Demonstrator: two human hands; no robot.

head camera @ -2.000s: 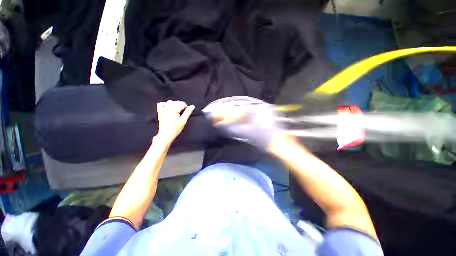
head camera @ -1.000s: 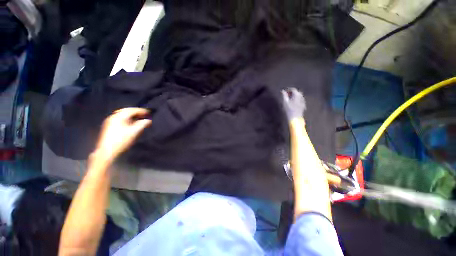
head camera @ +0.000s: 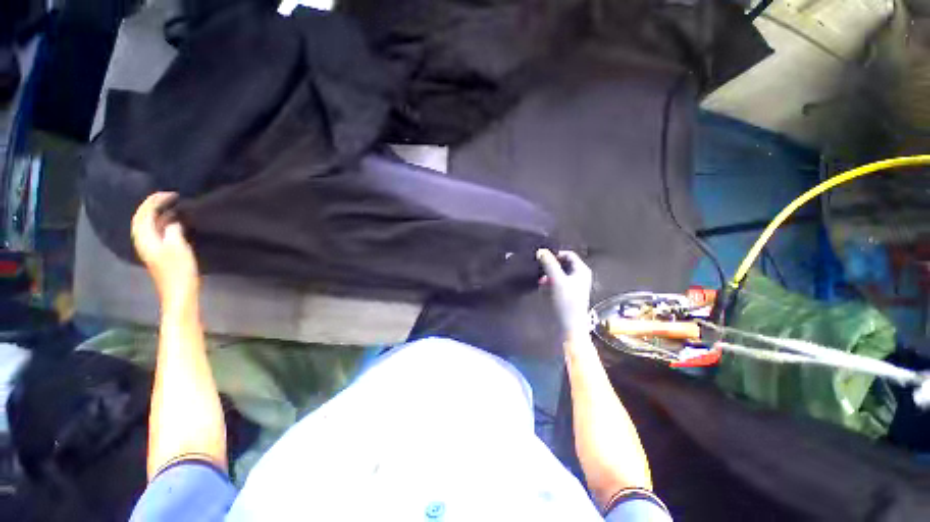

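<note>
A black garment [head camera: 337, 229] lies drawn over the long padded form, with one narrow panel stretched to the right. My bare left hand [head camera: 161, 229] holds its edge near the form's left end. My right hand [head camera: 564, 275], in a thin grey glove, pinches the panel's right end. The padded form [head camera: 107, 209] shows at its rounded left end and as a paler strip behind the panel. The steam iron [head camera: 653, 327], with a tan handle, is parked on the red and white iron rest [head camera: 700, 356], right of my right hand.
The dark grey ironing table [head camera: 591, 153] spreads behind the form. A yellow hose [head camera: 806, 196], a white hose [head camera: 816, 353] and a black cord [head camera: 668, 184] run to the iron. More black cloth [head camera: 449, 61] is bunched at the far side. Green sacking [head camera: 806, 342] lies at the right.
The iron went from my right hand to the rest. The bunched garment has been spread along the form. My left hand moved left; my right hand came nearer and took the garment's end.
</note>
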